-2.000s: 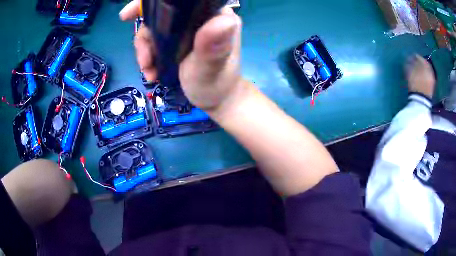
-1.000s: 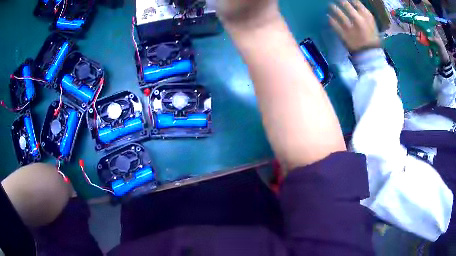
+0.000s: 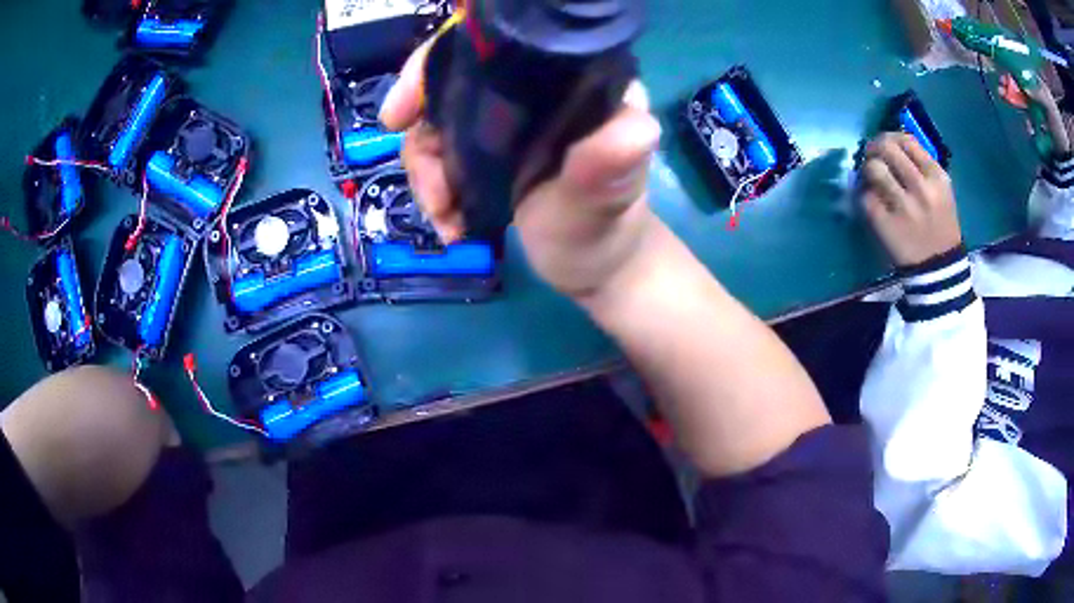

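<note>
My right hand (image 3: 530, 177) grips the thick black electric screwdriver (image 3: 506, 118) upright; a yellow edge shows. It is above two black fan housings, one with a blue cell (image 3: 432, 259) in front and one behind (image 3: 371, 146); the tool's lower tip is hidden. Several more housings with fans and blue cells lie at the left, such as one with a white hub (image 3: 272, 236) and one near the bench edge (image 3: 289, 358). Red and white leads trail from them. My left hand is not seen; a rounded patch of bare skin without fingers shows at the lower left.
The screw feeder (image 3: 371, 14) is partly cut off at the top. A single housing (image 3: 740, 136) lies right of my hand. A neighbour's hand (image 3: 913, 200) touches another housing (image 3: 921, 124). Another hand holds a green glue gun (image 3: 995, 45) at the far right.
My right hand has come back from the top edge, with the screwdriver now in view above the housings. The neighbour's hand has moved right and down to a housing at the right.
</note>
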